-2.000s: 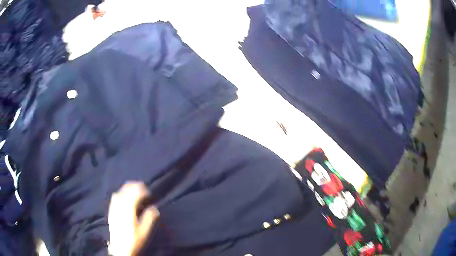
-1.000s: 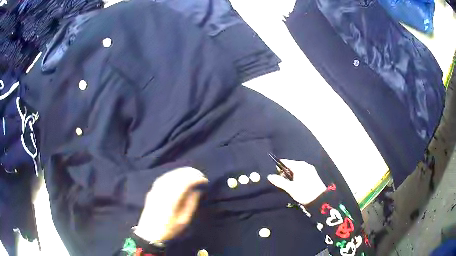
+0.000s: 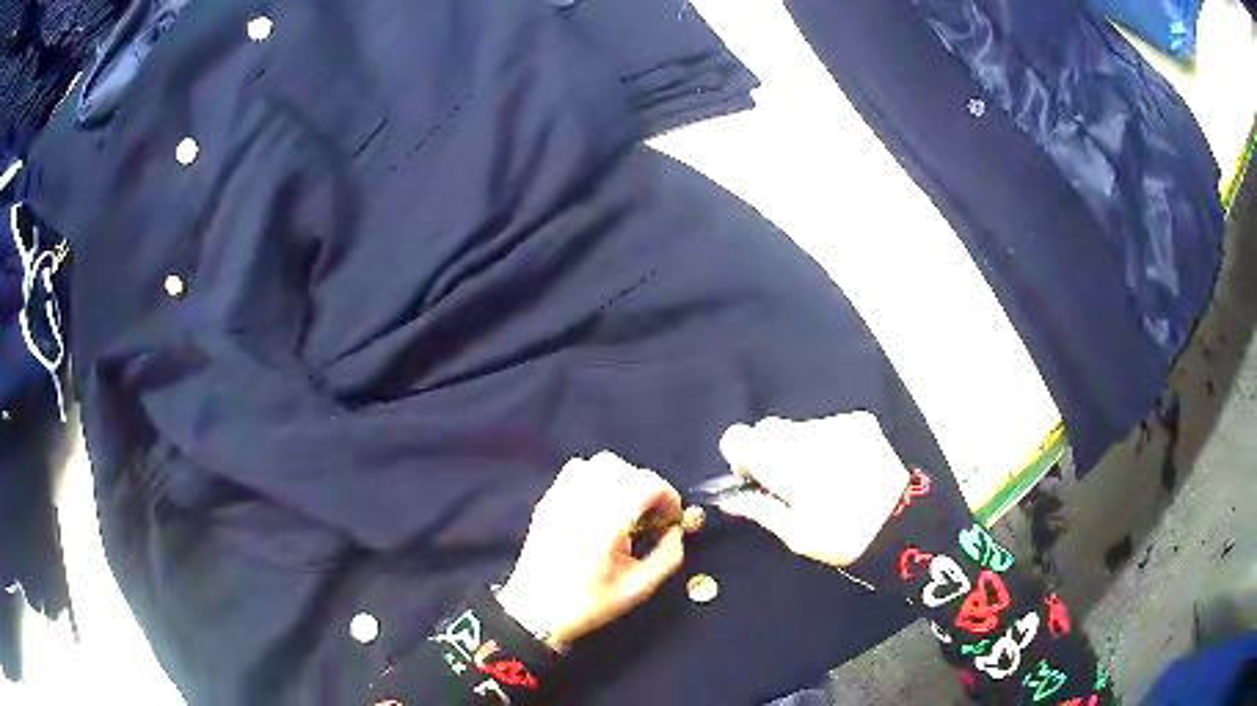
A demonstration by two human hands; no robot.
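A navy jacket [image 3: 469, 276] lies spread over the table with gold buttons showing. My left hand [image 3: 596, 541] pinches the cuff buttons [image 3: 692, 519] near the sleeve end; one gold disc shows beside its fingertips and the others are mostly hidden. My right hand [image 3: 816, 483] holds small thread snips [image 3: 720, 488], their tips pointing left, close to the pinched button. Whether the blades touch a thread cannot be told. A larger gold button [image 3: 702, 589] shows just below the hands and another [image 3: 364, 628] at the lower left.
Another navy jacket [image 3: 951, 248] with shiny lining lies at the right, by the yellow-and-green table edge [image 3: 1020, 476]. Navy pieces with white strands [image 3: 42, 297] lie at the far left. Blue plastic [image 3: 1155, 21] shows at the top right, grey floor [image 3: 1158, 538] at the lower right.
My left hand has moved right and taken hold of the cuff buttons. My right hand has brought the snips beside it. The jacket has shifted slightly up and left in view.
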